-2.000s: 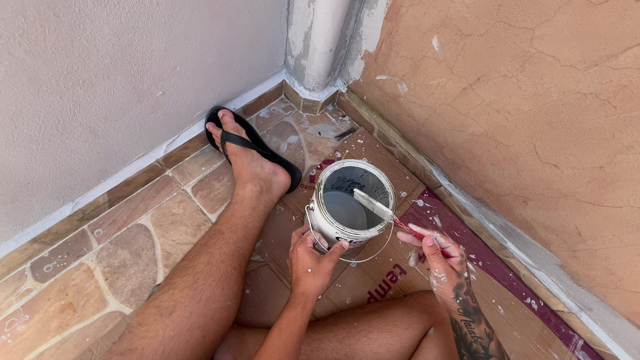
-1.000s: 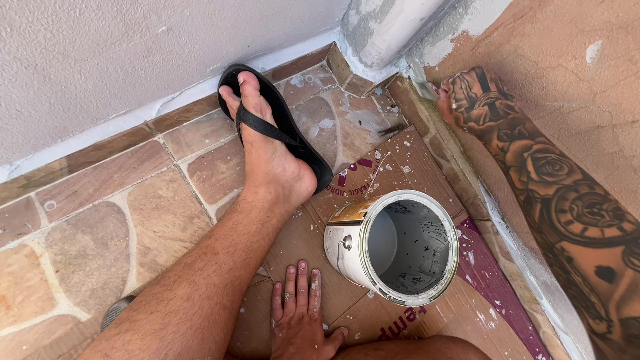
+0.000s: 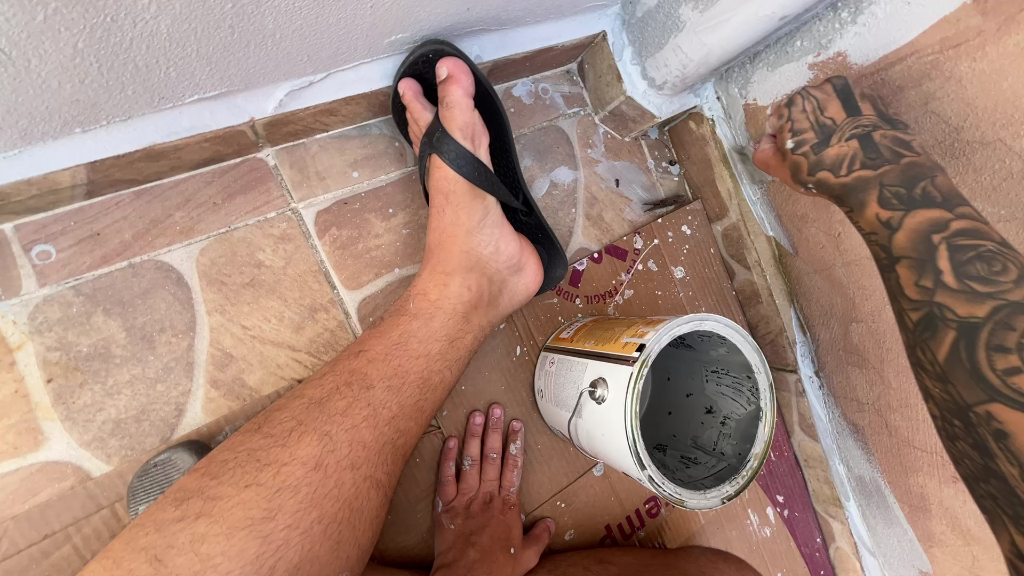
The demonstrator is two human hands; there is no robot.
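My left hand lies palm down on the paint-spattered cardboard, its fingers a little apart and nothing in it. Just to its right stands an open metal paint can with its mouth facing me; grey paint coats the inside, and the wire handle hangs down its side. My tattooed right arm reaches up the right side of the view. My right hand is beside the base of the right wall, near the corner; its fingers are mostly hidden, and no paintbrush shows.
My foot in a black flip-flop rests on the stone-tile floor by the left wall's tiled skirting. A white-painted pipe rises in the corner. The right wall is close beside the can. Another sole shows under my leg.
My left hand has left the can and gone down onto the cardboard. My right hand, holding a paintbrush over the can before, has moved to the right wall's base. The view has moved closer.
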